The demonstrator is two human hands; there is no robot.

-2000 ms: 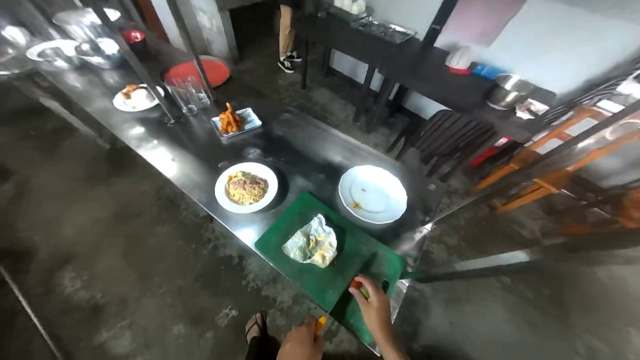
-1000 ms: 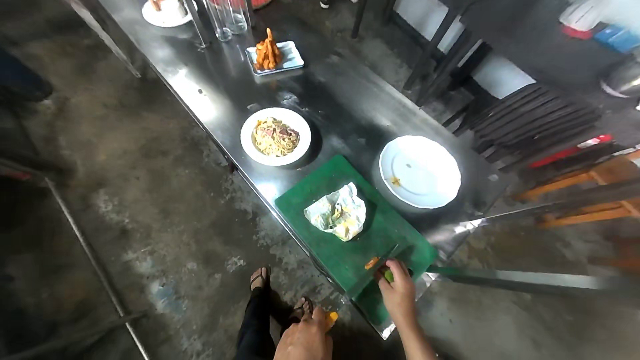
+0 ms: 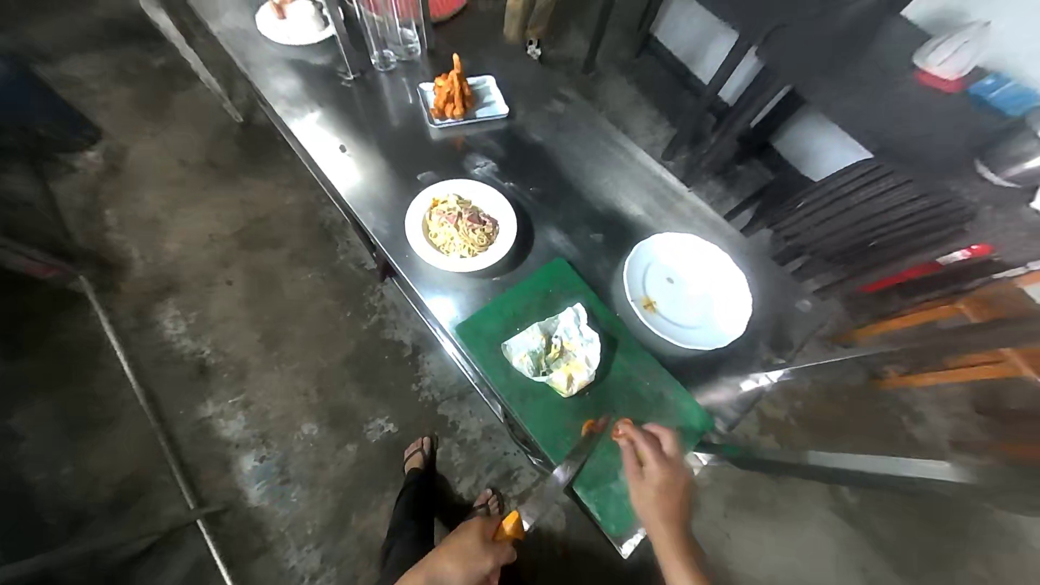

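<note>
My left hand [image 3: 475,548] grips the yellow handle of a kitchen knife [image 3: 561,475], whose blade reaches over the green cutting board [image 3: 532,296]. Its tip is beside a small orange-red food piece [image 3: 591,426] on the board. Between the fingertips of my right hand [image 3: 660,471] is a small red food piece [image 3: 623,429], perhaps tomato or chili. Crumpled white paper [image 3: 561,349] with yellowish bits lies on the board's middle. A white plate [image 3: 691,288] with a small scrap stands to the right, and a white bowl of noodles [image 3: 461,227] beyond the board's left end.
On the steel table [image 3: 569,187] stand a rectangular dish [image 3: 487,97] with fried food, clear glasses [image 3: 406,41] and a plate [image 3: 296,24] at the far end. Metal posts rise by the table. A dark slatted chair [image 3: 877,211] is at right. Someone's legs [image 3: 528,18] show at the top.
The knife blade, lying across the board near my right hand a second ago, now points up from my left hand with its tip by the food piece. My right hand now holds a red piece up.
</note>
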